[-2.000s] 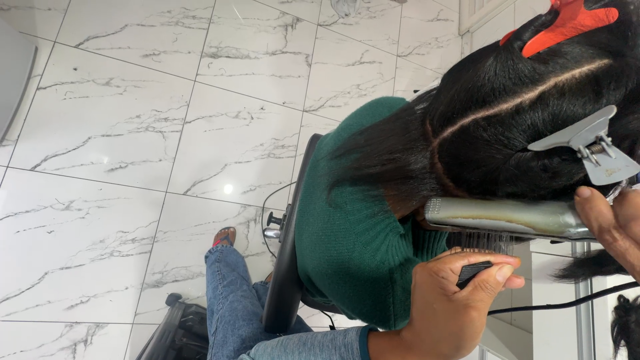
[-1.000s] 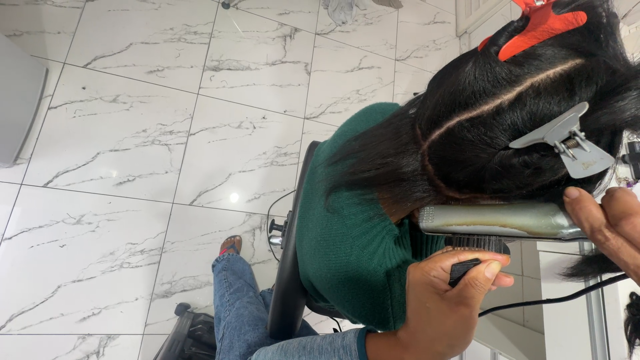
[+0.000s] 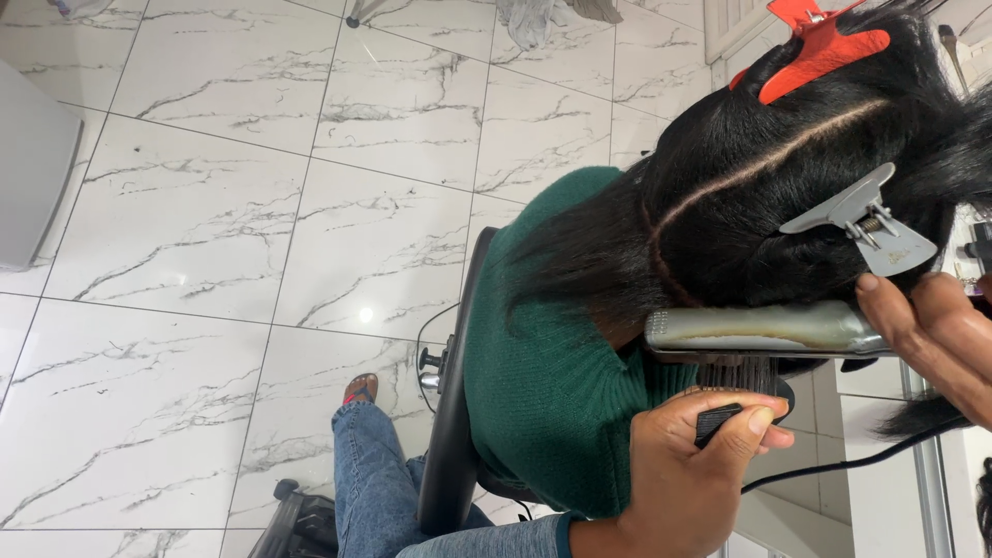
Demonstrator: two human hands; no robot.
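Observation:
My left hand (image 3: 686, 465) grips the black handle of a comb (image 3: 717, 425), just below the hair straightener. Dark strands run from the straightener to the comb's teeth. My right hand (image 3: 930, 325), partly out of view at the right edge, holds the worn, silvery hair straightener (image 3: 759, 327) beside the seated person's head. Black hair (image 3: 736, 240) is parted by a long line. A grey claw clip (image 3: 899, 252) holds hair above my right fingers, and a red claw clip (image 3: 825, 58) grips hair near the top. The straightener's far plate is hidden.
The person wears a green knitted sweater (image 3: 542, 349) and sits against a black chair back (image 3: 457, 411). A black cord (image 3: 845, 465) curves below the straightener. My jeans and sandaled foot (image 3: 360, 389) show at lower left, over marbled floor tiles (image 3: 186, 232).

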